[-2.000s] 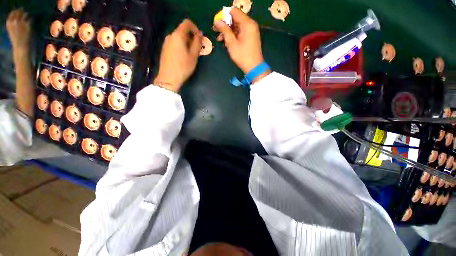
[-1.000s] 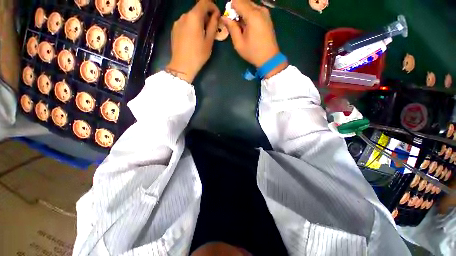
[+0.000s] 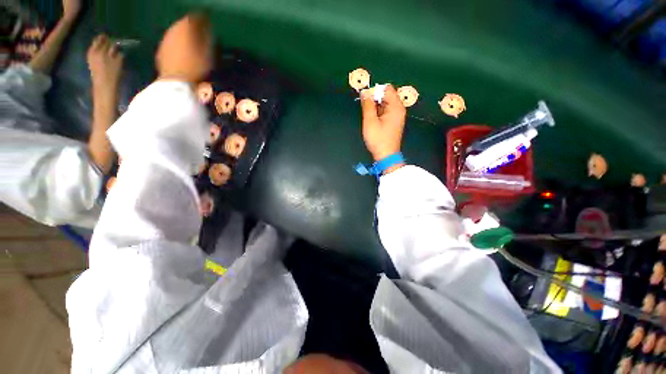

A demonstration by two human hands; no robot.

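Observation:
My right hand point(image 3: 383, 128), with a blue band at the wrist, holds a small white item point(image 3: 378, 93) at its fingertips over the dark green bench. Peach discs lie around it: one disc point(image 3: 359, 79) beyond, another point(image 3: 407, 96) touching or just beside the fingers, a third point(image 3: 453, 104) farther right. My left hand point(image 3: 185, 50) is stretched forward and left, blurred, at the far edge of the black tray point(image 3: 257, 150). Whether it holds anything cannot be told. The tray holds several peach discs, such as this one point(image 3: 247, 110); my left sleeve hides much of it.
A red box point(image 3: 454, 157) holds a syringe point(image 3: 515, 126), a printed white tube point(image 3: 504, 152) and a clear barrel point(image 3: 493, 181). Right of my forearm are a green-ended tool point(image 3: 491, 237) and a black device point(image 3: 593, 212). Another person's hand point(image 3: 104, 62) and sleeves are at left.
My left hand has left the disc beside my right hand and moved left over the tray. My right hand still holds the white item. The view has shifted, showing more bench beyond.

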